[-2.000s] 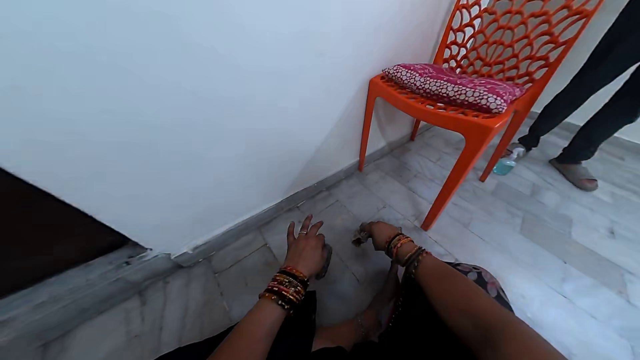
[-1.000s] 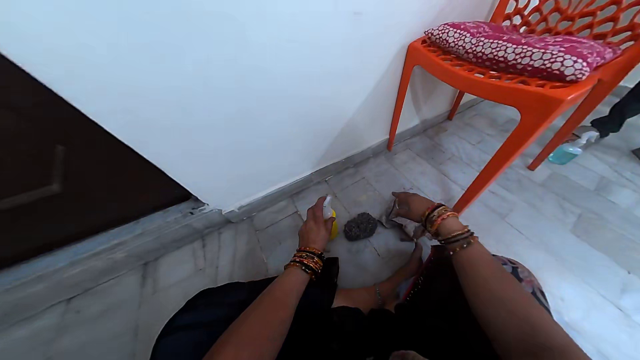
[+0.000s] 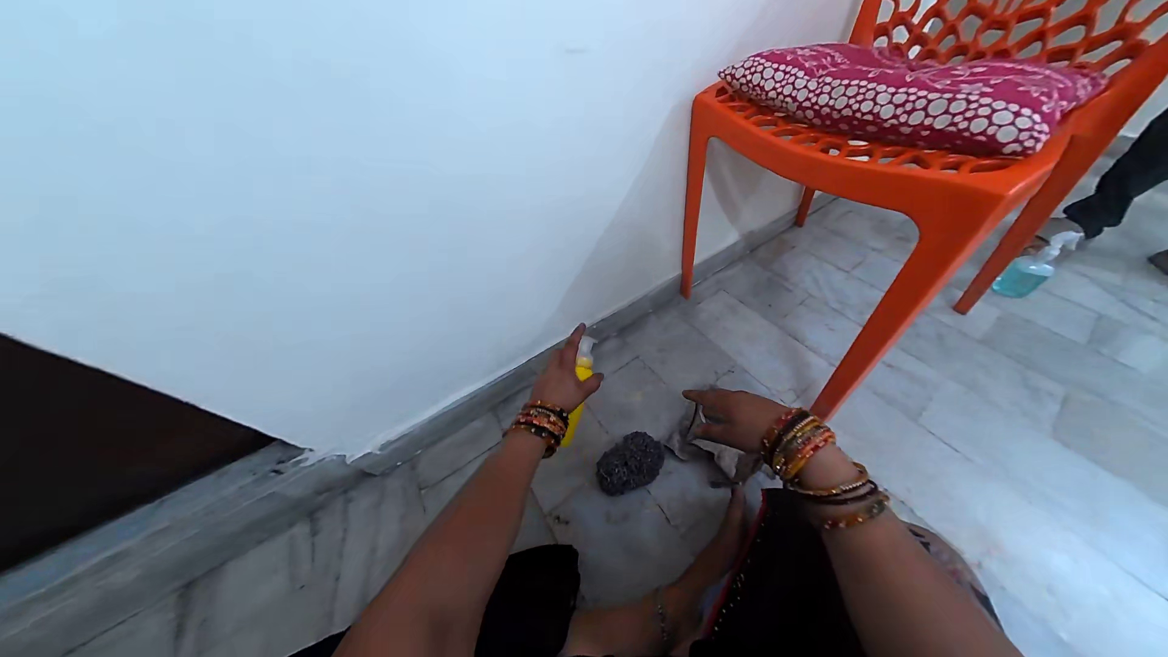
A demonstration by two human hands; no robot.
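Observation:
My left hand point(image 3: 564, 376) is around a yellow bottle point(image 3: 576, 422) with a pale, clear top, close to the grey skirting at the foot of the white wall. A dark grey scouring pad point(image 3: 630, 463) lies on the marble floor between my hands. My right hand point(image 3: 735, 418) is at a crumpled greyish cloth point(image 3: 725, 459) on the floor beside the pad; part of the cloth is hidden beneath the fingers. Bangles circle both wrists.
An orange plastic chair point(image 3: 849, 187) with a pink patterned cushion point(image 3: 922, 99) stands by the wall at right. Beyond it are a spray bottle of blue-green liquid point(image 3: 1024, 275) and a person's dark trouser leg point(image 3: 1127, 178). A dark panel point(image 3: 109, 447) is at left. My bare foot rests near the cloth.
Two seconds ago my left hand was at a dark object; now it is on the yellow bottle and the scouring pad lies on the floor. The view has shifted, bringing the chair closer.

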